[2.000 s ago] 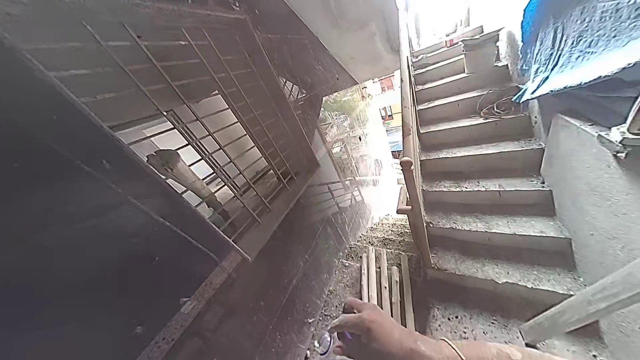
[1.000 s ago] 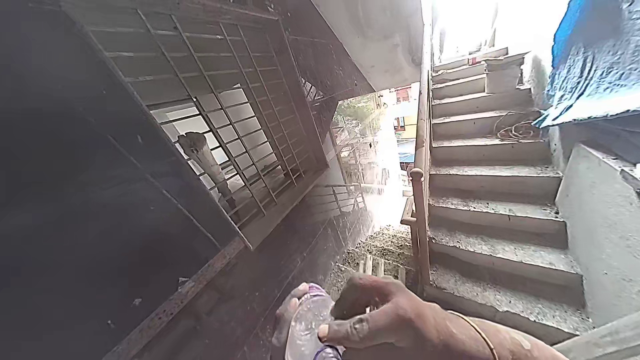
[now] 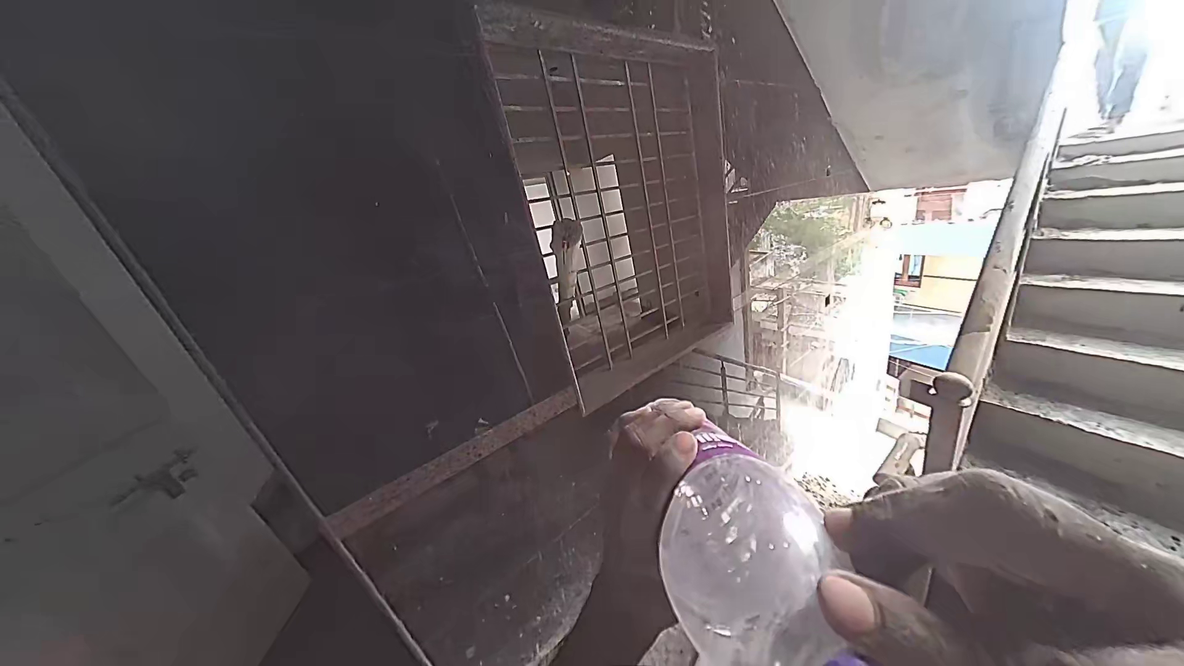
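Observation:
A clear plastic bottle (image 3: 749,555) with a purple label band (image 3: 726,444) is tilted at the bottom centre, its narrower end toward the lower edge of the view. My left hand (image 3: 647,490) is closed around the labelled part from the far left side. On the right, my right hand (image 3: 980,564) has its thumb and a finger bent against or just beside the bottle's side; whether they grip it cannot be told. A bit of purple plastic (image 3: 846,659) shows under the right thumb at the bottom edge, mostly cut off.
Concrete stairs (image 3: 1101,370) rise at the right behind a railing with a round-topped post (image 3: 951,398). The legs of a person (image 3: 1119,65) show at the top. A barred window (image 3: 629,203) is set in the dark wall. At the left is a door with a metal latch (image 3: 166,476).
The bottle and both hands have come up farther into view. Two seconds ago only a little of the bottle showed beside one hand. The view has swung left, bringing in the door.

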